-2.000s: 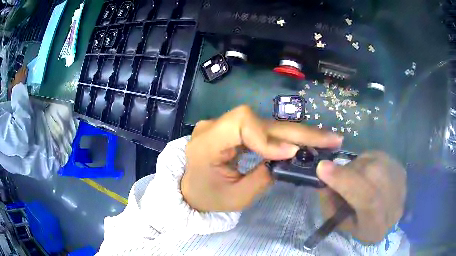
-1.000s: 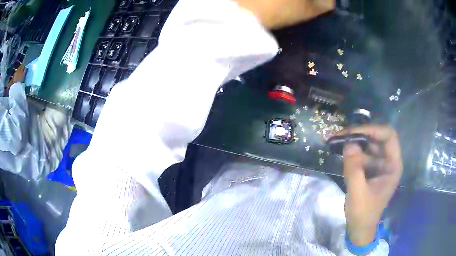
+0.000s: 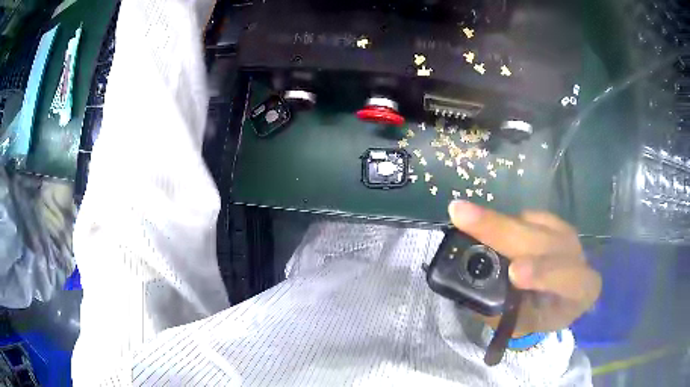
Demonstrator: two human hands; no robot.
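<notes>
My right hand [image 3: 537, 264], with a blue wrist band [image 3: 529, 342], holds a black rounded-square housing [image 3: 467, 273] above my lap. The housing's face with a round, lens-like ring is turned to the camera. A dark narrow stick [image 3: 501, 332], possibly tweezers, slants down from the same hand. My left sleeve [image 3: 155, 159] runs up to the top edge; my left hand is out of view. A second housing [image 3: 386, 168] lies open on the green mat with pale parts inside. A third housing [image 3: 271, 116] lies tilted farther left. Small cream pieces [image 3: 463, 151] lie scattered beyond my right hand.
A black fixture [image 3: 333, 49] stands behind the mat, with a red knob [image 3: 380, 113], silver knobs [image 3: 517, 127] and a small display [image 3: 452, 106]. A clear curved hose [image 3: 586, 113] lies right. Another person's sleeve [image 3: 26, 242] is at the left edge.
Two seconds ago both hands were at the housing. My left hand has left it and gone out of view. My right hand has brought the housing lower, with its round face showing. The camera view has shifted.
</notes>
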